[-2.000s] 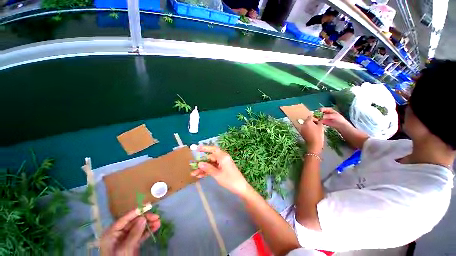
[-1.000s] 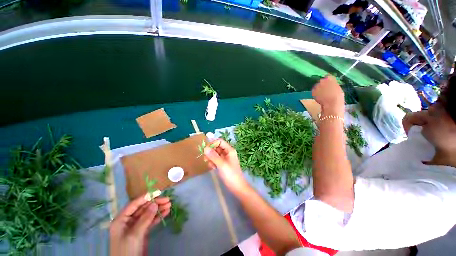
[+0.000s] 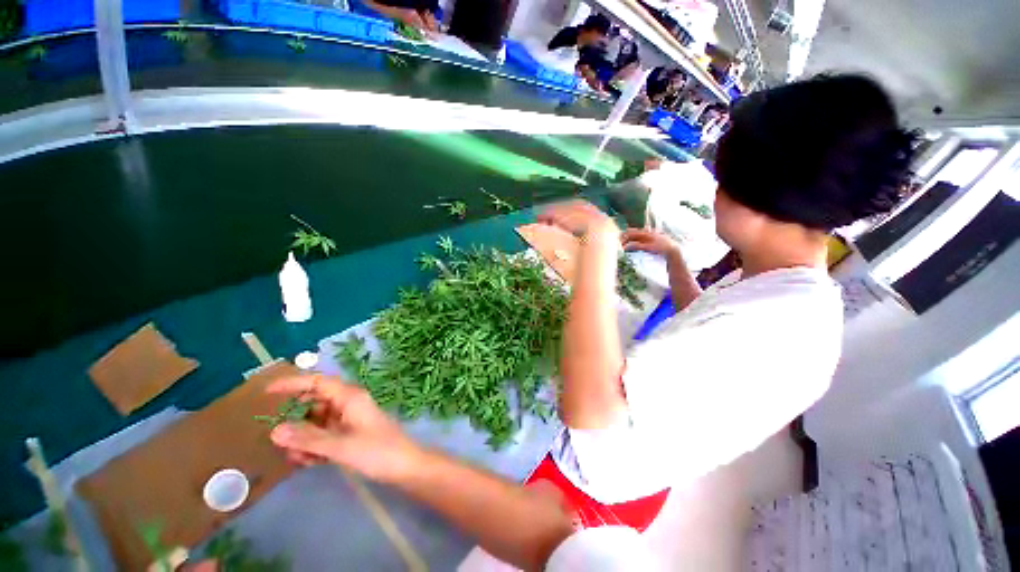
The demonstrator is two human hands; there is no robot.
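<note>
My right hand (image 3: 336,430) is over the right part of the cardboard work pad (image 3: 179,441). It holds a small green leaf sprig (image 3: 293,411) at its fingertips. My left hand (image 3: 192,563) is cut off by the bottom edge. Only its fingertips show, blurred, at a green stem with leaves (image 3: 152,539). The white glue cup (image 3: 226,491) sits on the pad between the hands. A small leaf cluster (image 3: 241,552) lies below the pad at the bottom edge.
The right-hand leaf pile (image 3: 464,335) lies beyond my right forearm. A white glue bottle (image 3: 295,288) and a cardboard scrap (image 3: 141,369) stand beyond the pad. A person in white (image 3: 716,380) sits close on the right. The dark green conveyor (image 3: 246,201) runs behind.
The view has turned right, so the pad and my left hand have shifted to the lower left. The neighbour's raised arm has come down. Another sprig shows on the belt.
</note>
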